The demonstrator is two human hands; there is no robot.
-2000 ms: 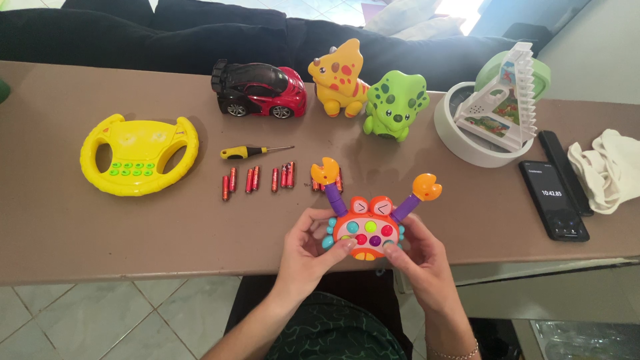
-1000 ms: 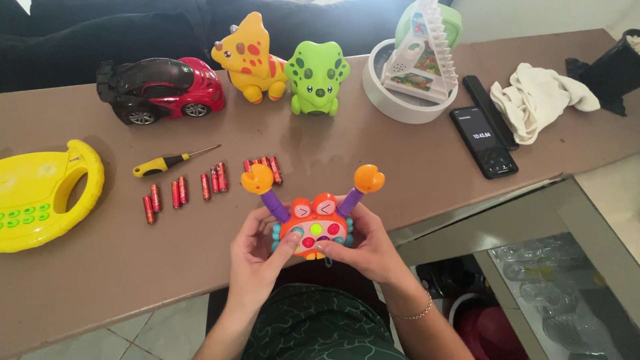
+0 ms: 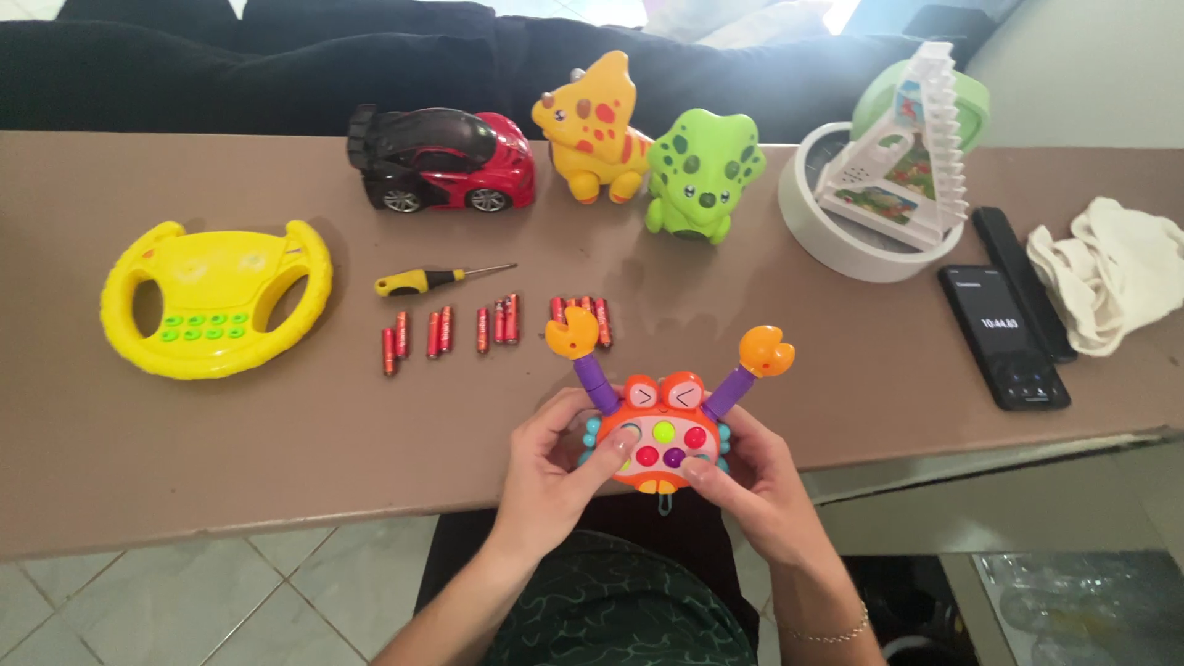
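Observation:
Between both hands, at the table's front edge, is an orange plastic toy crab point(image 3: 659, 393) with purple arms, orange claws and coloured buttons, its face turned up. My left hand point(image 3: 569, 462) grips its left side, the thumb on the buttons. My right hand point(image 3: 754, 481) grips the right side, the thumb at the lower right buttons. Beyond the left claw lie small red batteries point(image 3: 499, 322) in several groups, partly hidden by the claw. A yellow and black screwdriver point(image 3: 421, 280) lies behind them. To the left is a yellow toy steering wheel point(image 3: 213, 347).
Along the back stand a red and black toy car point(image 3: 444, 162), a yellow dinosaur toy point(image 3: 592, 139) and a green one point(image 3: 705, 176). At right are a white round container point(image 3: 860, 254) holding a white toy part point(image 3: 911, 176), a phone point(image 3: 1004, 338), a black bar point(image 3: 1022, 282) and a white cloth point(image 3: 1115, 273).
The view has swung right and then back. Both hands still hold the toy crab, with its claws raised; no thing on the table has plainly moved.

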